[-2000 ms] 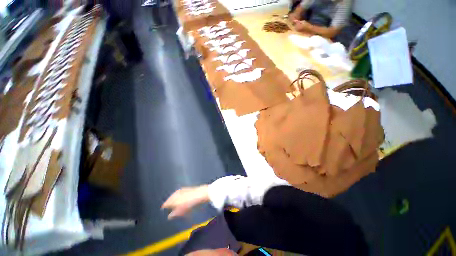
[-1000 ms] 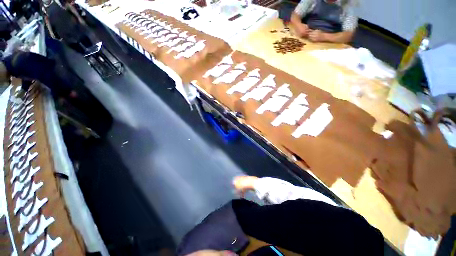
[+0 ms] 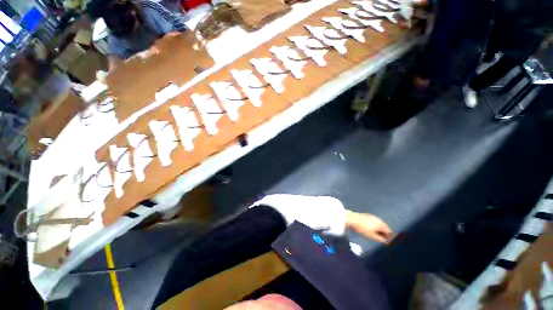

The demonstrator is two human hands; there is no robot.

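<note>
My left hand (image 3: 368,227) reaches out from a white cuff and dark sleeve over the grey floor, touching no table. It is small and blurred, and I cannot tell whether its fingers hold anything. My right hand cannot be made out. A skin-coloured patch at the bottom edge is too cut off to name. On the long white-covered table (image 3: 303,103), a long row of brown bag panels (image 3: 160,178) lies fanned, with white backing pieces (image 3: 209,113) and dark curved handles on them.
A person (image 3: 142,27) sits behind the table beside a large brown panel (image 3: 157,69). Another person in dark clothes (image 3: 455,42) stands at the upper right near a metal-framed cart (image 3: 515,91). A second table edge (image 3: 503,263) curves at the lower right.
The view has swung from the table with the brown panels and seated person to the other long table. An arm reaching from the right has left view; my left arm now reaches from the left.
</note>
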